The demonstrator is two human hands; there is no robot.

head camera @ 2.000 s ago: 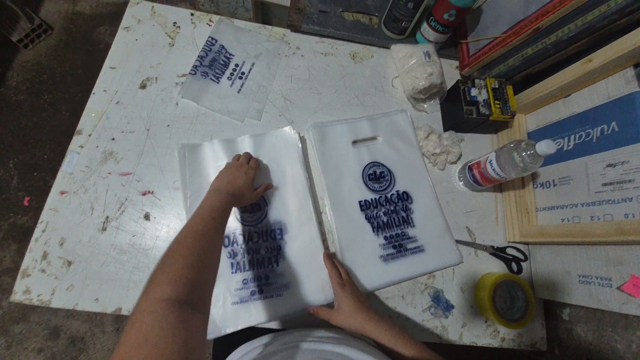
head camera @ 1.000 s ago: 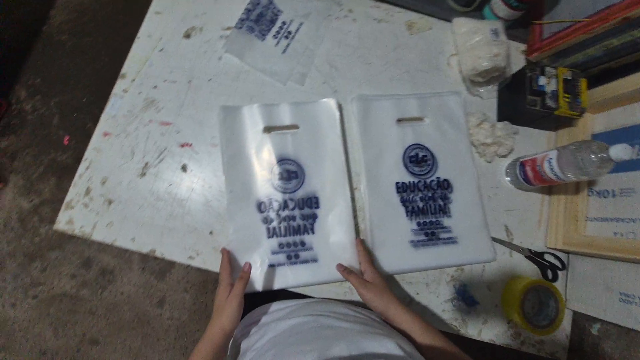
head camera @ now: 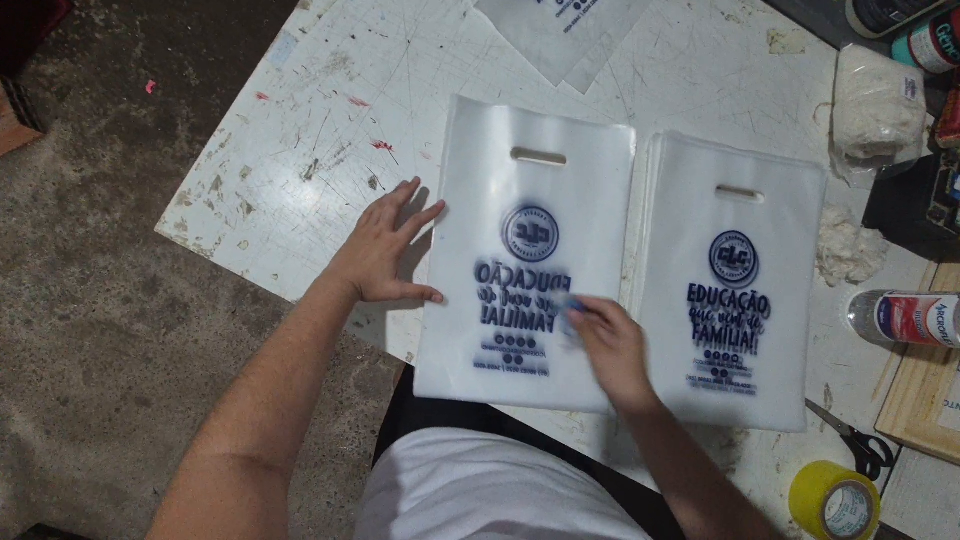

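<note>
Two stacks of printed plastic bags with cut-out handles lie side by side on a worn white table (head camera: 322, 165). My left hand (head camera: 394, 251) rests with spread fingers at the left edge of the left stack (head camera: 480, 225), its fingertips touching the border. Over the right part of that stack's print is my right hand (head camera: 607, 349), blurred, with thumb and fingers close together around something small and blue; what it is cannot be told. The right stack (head camera: 780, 225) lies beside my right forearm, its print facing up the readable way, while the left stack's print looks mirrored.
More printed plastic sheets (head camera: 559, 45) lie at the top. On the right are bagged white fibre (head camera: 877, 112), a loose white wad (head camera: 847, 244), a black box (head camera: 907, 202), a clear plastic bottle (head camera: 870, 319), scissors (head camera: 862, 442), a yellow tape roll (head camera: 810, 499) and a wooden frame (head camera: 919, 397).
My left hand has moved from the left stack's lower edge up to its left side. The right hand has moved from near the lower corner onto the print. The view has shifted.
</note>
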